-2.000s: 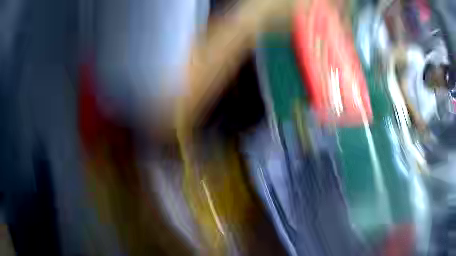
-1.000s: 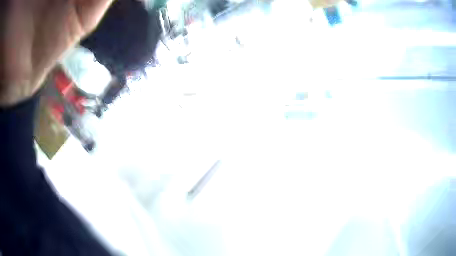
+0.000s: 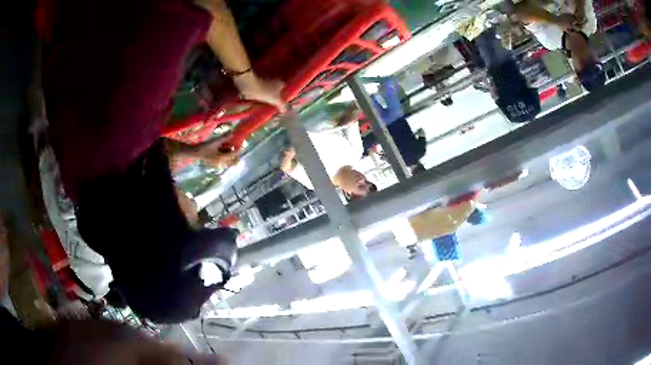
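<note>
The view is tilted and nearly upside down. A dark, blurred, skin-toned shape lies close to the camera at the bottom left; I cannot tell whether it is one of my hands, or which one. Neither of my hands can be made out clearly, and no work piece shows in them. A red openwork plastic crate (image 3: 325,68) is at the upper middle. Another person's two hands are on or beside its edge.
That person, in a maroon top (image 3: 128,85), fills the upper left. A grey metal post (image 3: 321,175) crosses a long grey beam (image 3: 464,175). Several other people are at benches beyond. Bright ceiling tube lights (image 3: 585,232) show at the lower right.
The view has swung from motion blur, through white glare, to a tilted view of the room. The large close hand at the upper left a second ago is gone from there.
</note>
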